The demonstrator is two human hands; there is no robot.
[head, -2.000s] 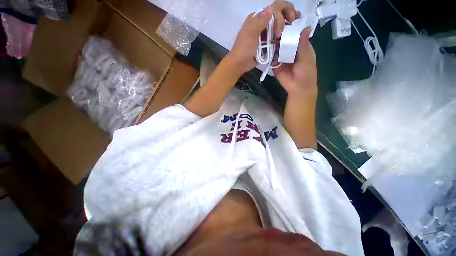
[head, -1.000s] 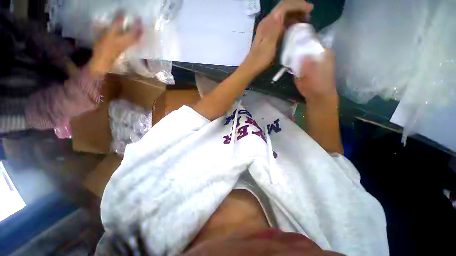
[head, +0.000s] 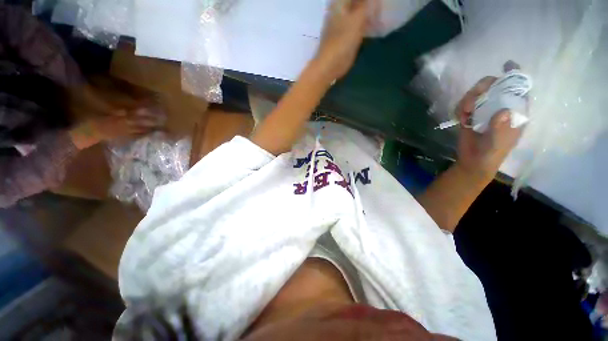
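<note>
My right hand (head: 490,130) is at the right, closed around a white power adapter (head: 499,106) with its thin cord coiled on top. The cord's white tip sticks out to the left of the hand. My left hand (head: 343,40) is at the top centre, its fingertips blurred near the picture's edge. A clear poly bag (head: 400,14) hangs at those fingertips and looks gripped by them. A large cloudy heap of empty poly bags (head: 567,60) lies behind and around my right hand.
White paper sheets (head: 267,40) cover the table at upper left, beside the dark green surface (head: 393,83). A bubbly clear bag (head: 202,76) hangs over the edge. At left, another person's hand (head: 127,123) is over an open carton (head: 143,66) of bagged bundles (head: 150,166).
My hands have moved apart, the right one carrying the adapter rightward to the poly bags. A clear bag now shows at my left fingertips. The other person's hand has moved down over the carton.
</note>
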